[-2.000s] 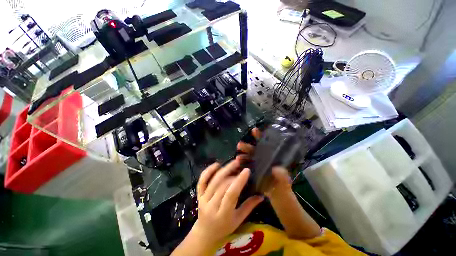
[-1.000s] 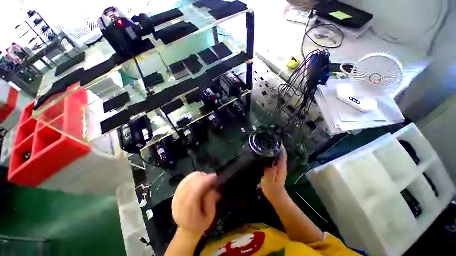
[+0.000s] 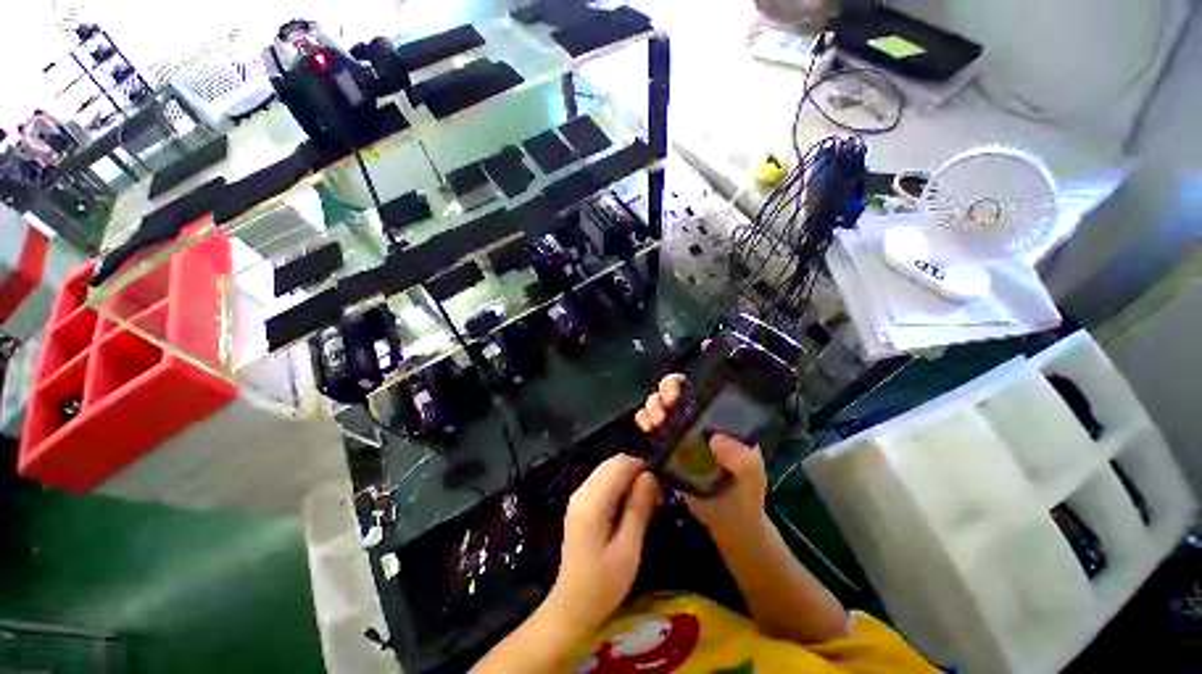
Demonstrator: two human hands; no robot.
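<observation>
A black camcorder (image 3: pixel 738 395) is held above the dark bench in front of me, its flat screen side facing up with a yellowish reflection or picture on it. My right hand (image 3: pixel 722 474) grips it, with the thumb over the flat face and fingertips showing at its left edge. My left hand (image 3: pixel 609 527) is at the camcorder's lower left corner, fingers bent and touching or pinching the edge; its fingertips are partly hidden. The lens is not clearly visible.
The clear-shelved rack (image 3: pixel 461 250) stands ahead, with camcorders (image 3: pixel 356 353) below and one on top. A white foam tray (image 3: pixel 975 487) is right, a red foam tray (image 3: pixel 125 369) left. Hanging cables (image 3: pixel 804 217) and a fan (image 3: pixel 989 204) are rear right. Small plugs (image 3: pixel 488 540) lie left of my hands.
The camcorder has been turned from lens-up to flat screen side up. My left hand has moved right to its near corner. My right hand's thumb now lies over its face.
</observation>
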